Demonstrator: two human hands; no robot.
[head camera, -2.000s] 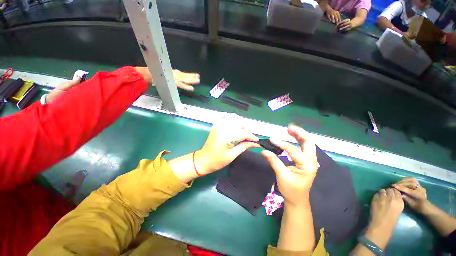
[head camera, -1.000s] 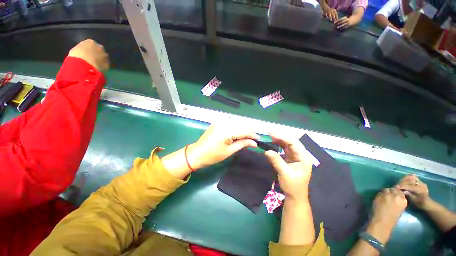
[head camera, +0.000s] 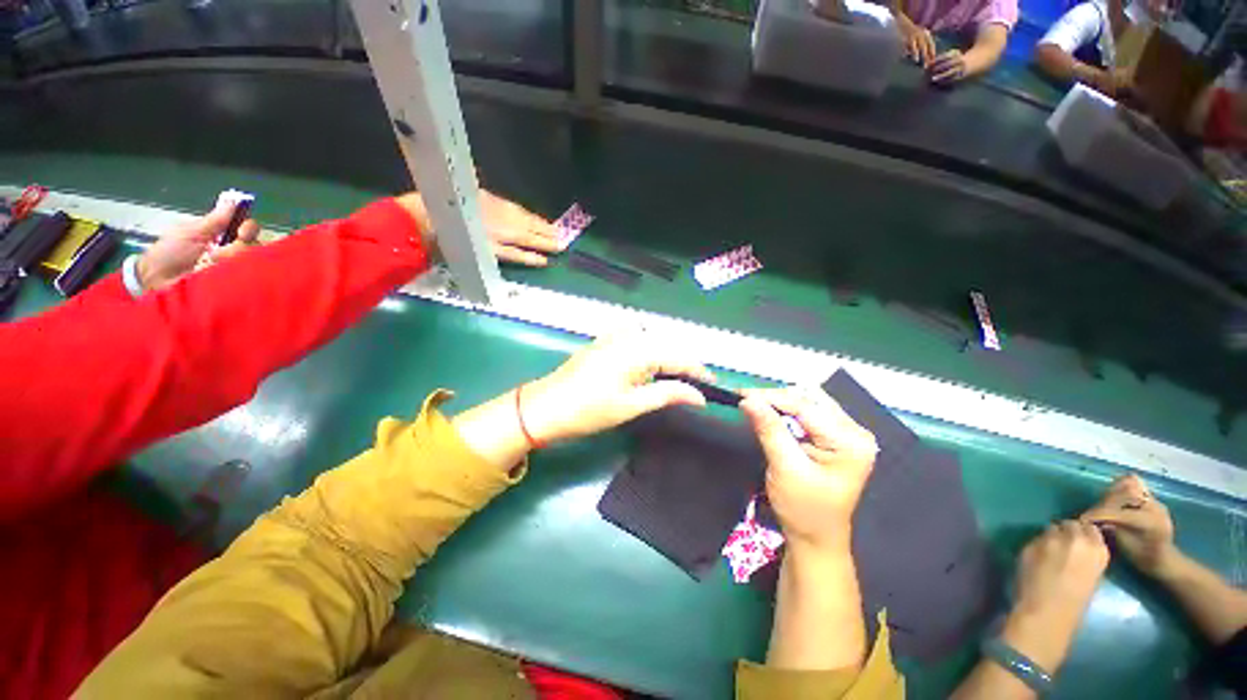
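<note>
My left hand (head camera: 591, 397) and my right hand (head camera: 818, 465) hold a narrow folded black piece (head camera: 714, 393) between the fingertips of both, above the green bench. Below my hands lies a fanned pile of flat black pieces (head camera: 681, 492). A larger overlapping black pile (head camera: 909, 547) lies to the right, partly behind my right hand and forearm. A pink-and-white patterned printed card (head camera: 751, 544) shows between the piles, partly covered by black pieces.
A pale metal rail (head camera: 944, 397) with an upright post (head camera: 431, 151) separates bench and belt. Printed cards (head camera: 726, 267) and dark strips lie on the belt. A red-sleeved person's arm (head camera: 274, 301) reaches from the left. Another person's hands (head camera: 1067, 561) are at the right. Dark cases (head camera: 34, 246) lie far left.
My right fingers have closed in on the piece's right end. The red-sleeved arm has come down and reached right to a card on the belt. The belt cards have shifted slightly left.
</note>
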